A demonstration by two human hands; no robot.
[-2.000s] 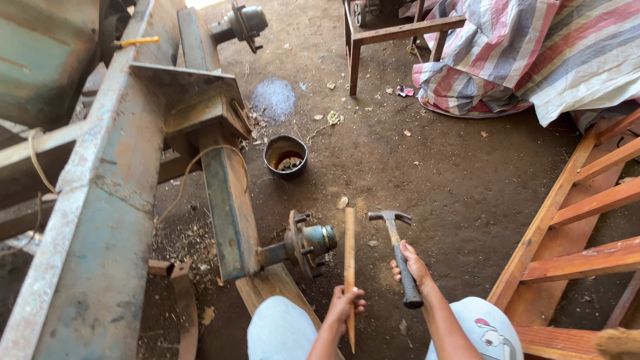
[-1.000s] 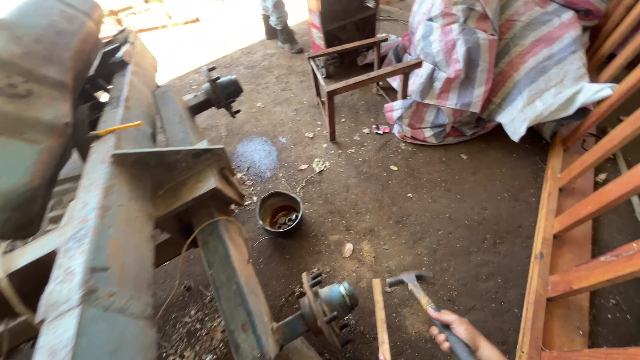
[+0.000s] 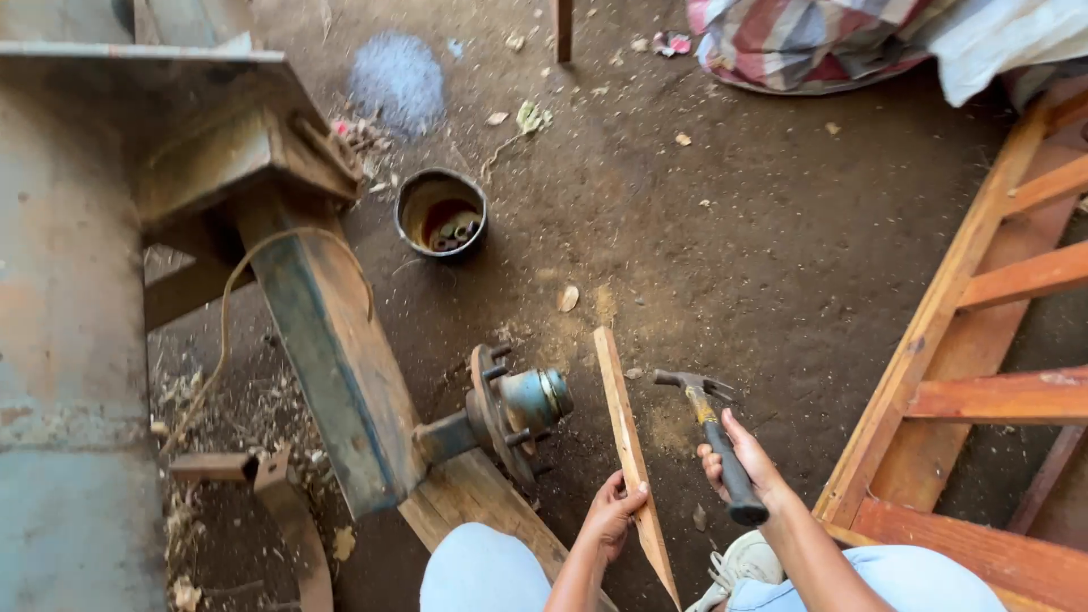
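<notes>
My left hand [image 3: 614, 512] grips a pale wooden stake [image 3: 627, 433] around its lower half. The stake stands nearly lengthwise in view, blunt end away from me and pointed end toward my feet. In my right hand [image 3: 741, 463] is a claw hammer [image 3: 718, 433] with a dark grip, its head pointing away and to the left, a short gap from the stake. Left of the stake, a wheel hub with studs [image 3: 518, 408] sticks out from the end of a rusty steel axle beam [image 3: 331, 340]. A wooden beam [image 3: 484, 510] lies below the hub.
A metal pot [image 3: 441, 212] holding brown liquid and small metal parts stands on the dirt floor. A large steel frame [image 3: 72, 297] fills the left. At right lies a slatted orange wooden frame [image 3: 922, 357]. A striped cloth sheet [image 3: 782, 42] lies at the top right.
The view has shifted down toward my knees. My left hand, at the bottom edge one second ago, now shows whole on the stake. The hammer stays in my right hand.
</notes>
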